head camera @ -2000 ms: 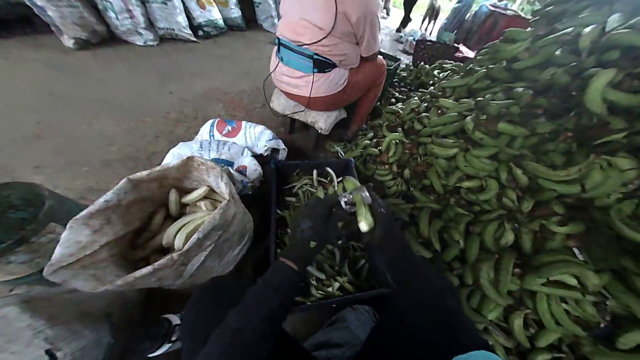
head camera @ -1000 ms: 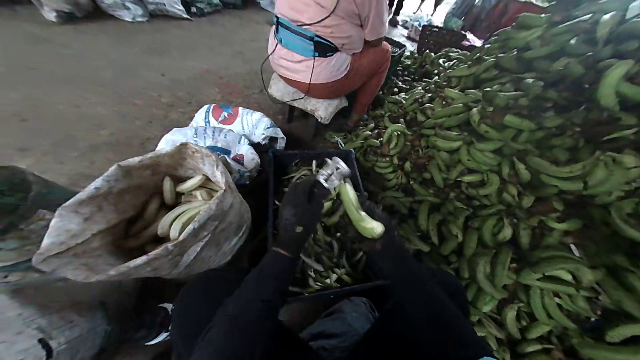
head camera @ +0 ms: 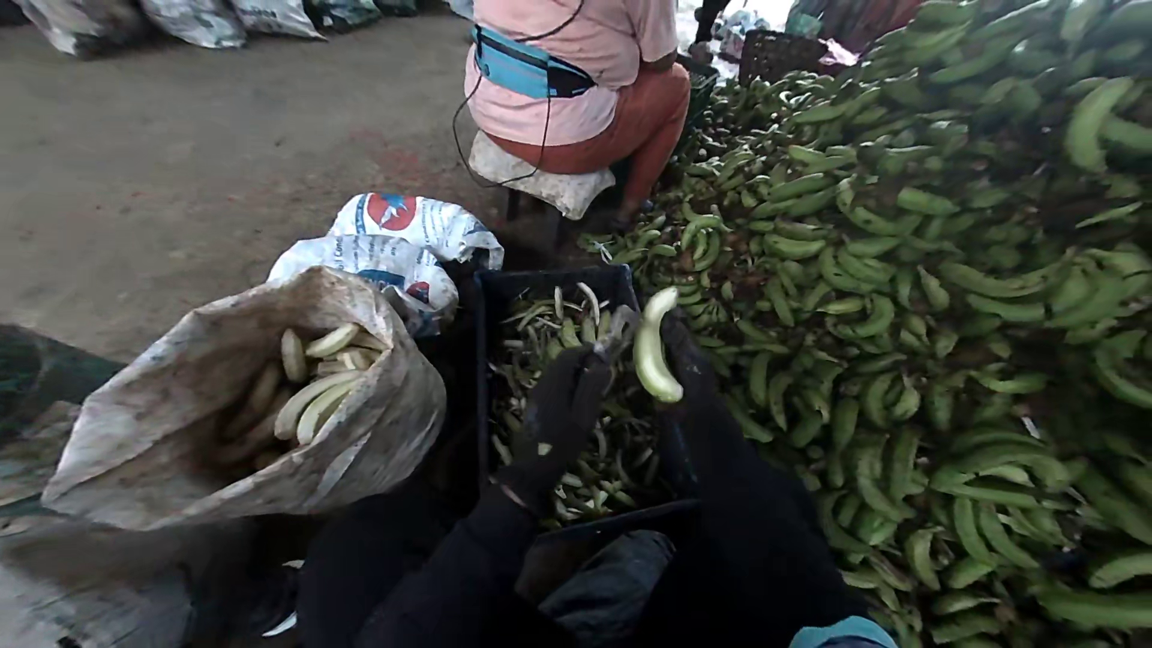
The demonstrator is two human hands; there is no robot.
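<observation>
My left hand (head camera: 562, 409), in a dark glove, is closed on a peeling tool (head camera: 616, 331) with a pale, shiny head, blurred here. My right hand (head camera: 688, 364), also gloved and dark, holds a partly peeled green plantain (head camera: 657, 346) upright, just right of the tool. Both are over a dark plastic crate (head camera: 484, 387) that holds strips of peel (head camera: 603, 481). On the left an open, stained woven sack (head camera: 396, 432) has peeled plantains (head camera: 315, 405) inside. The fingers of my right hand are partly hidden behind the plantain.
A heap of green plantains (head camera: 900, 360) fills the right side. White printed sacks (head camera: 405, 238) lie behind the open sack. Ahead, a person (head camera: 558, 99) sits on a low padded stool (head camera: 540, 175), back turned. More filled sacks (head camera: 193, 18) stand along the far edge of the concrete floor (head camera: 225, 135).
The plantain, slanting down from the tool a second ago, now stands more upright in my right hand, apart from the tool head. My left hand and the tool are lower over the crate.
</observation>
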